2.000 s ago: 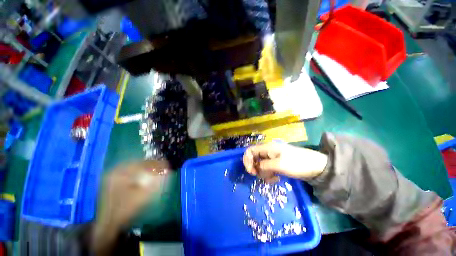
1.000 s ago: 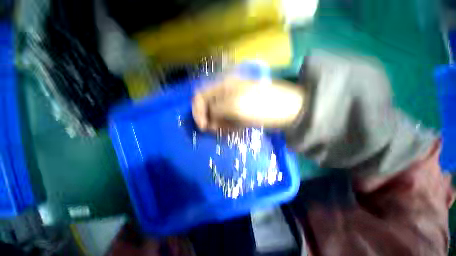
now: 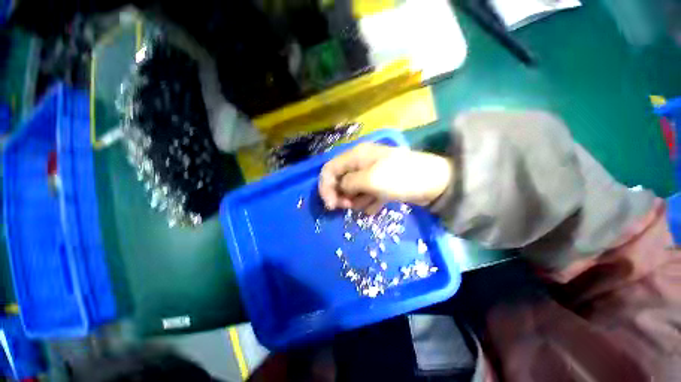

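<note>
My right hand (image 3: pixel 384 177) is over the upper part of the blue tray (image 3: pixel 340 325), its fingers curled together. Whether a small piece is between the fingertips cannot be told. Small shiny silver terminals (image 3: pixel 381 250) lie scattered in the tray's right half. My left hand is not in view. A row of short dark leads (image 3: pixel 312 145) lies on the yellow ledge (image 3: pixel 407 108) behind the tray. A big pile of black wires with silver tips (image 3: pixel 175 127) lies left of the press. The picture is somewhat blurred.
The dark press (image 3: pixel 257 63) stands behind the ledge, cut off by the top edge. A deep blue bin (image 3: pixel 75 224) is at far left, with a small red thing inside. A black rod-like tool (image 3: pixel 496 28) and white paper (image 3: pixel 534 9) are at upper right.
The view has tilted down since the first frame, then partly back up. My left hand, blurred left of the tray two seconds ago, is out of view. My right hand stays over the tray.
</note>
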